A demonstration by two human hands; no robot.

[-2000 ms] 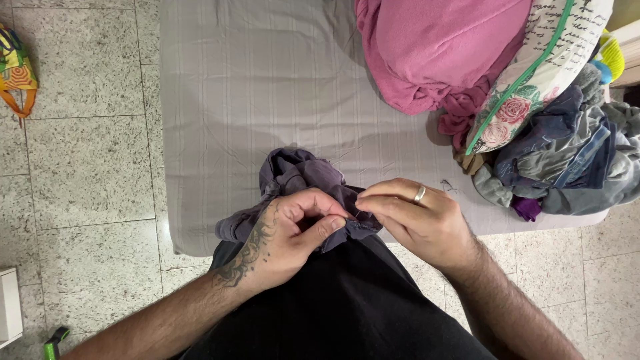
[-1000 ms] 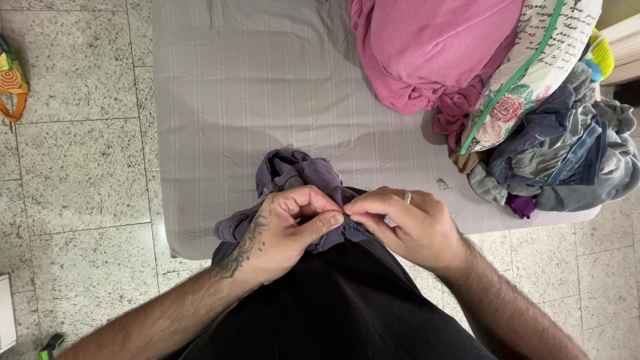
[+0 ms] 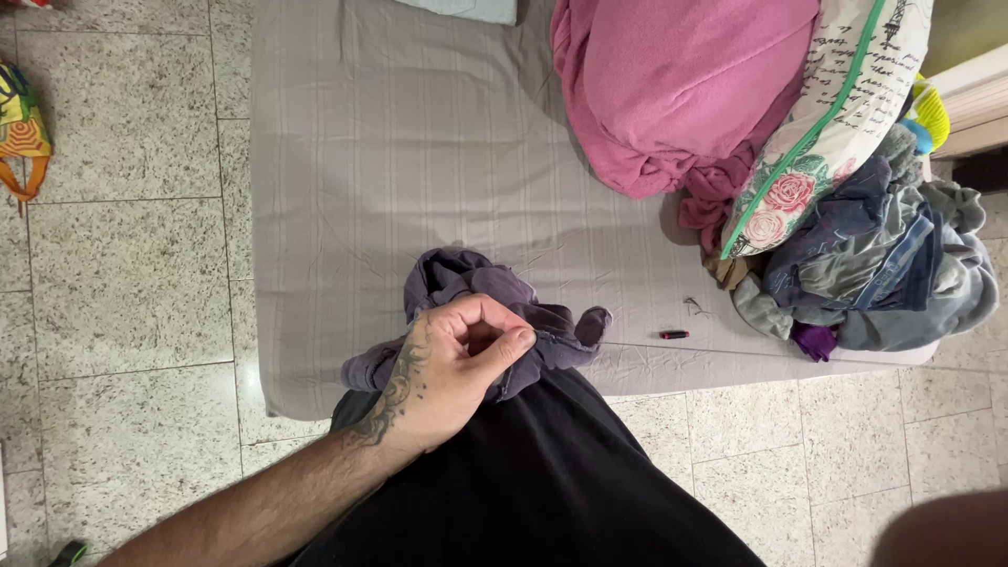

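My left hand (image 3: 465, 362) pinches the edge of a dark purple-grey garment (image 3: 551, 323) between thumb and forefinger. The garment lies bunched at the near edge of the bed, partly over my lap. A thin dark thread (image 3: 709, 349) runs from the garment rightward, low across the sheet, to the right side of the view. My right hand is out of view; only a blurred piece of skin shows at the bottom right corner. A small black and red object (image 3: 674, 335) lies on the sheet right of the garment, near some loose thread bits (image 3: 696, 307).
The bed has a grey striped sheet (image 3: 409, 142). On its right are a pink blanket (image 3: 677, 87), a floral pillow with green piping (image 3: 795, 181) and a pile of clothes (image 3: 874, 252). A colourful bag (image 3: 20, 126) is on the tiled floor at left.
My right hand has left the garment, moving right and out of view, and the thread now stretches to the right. My left hand keeps its pinch on the garment.
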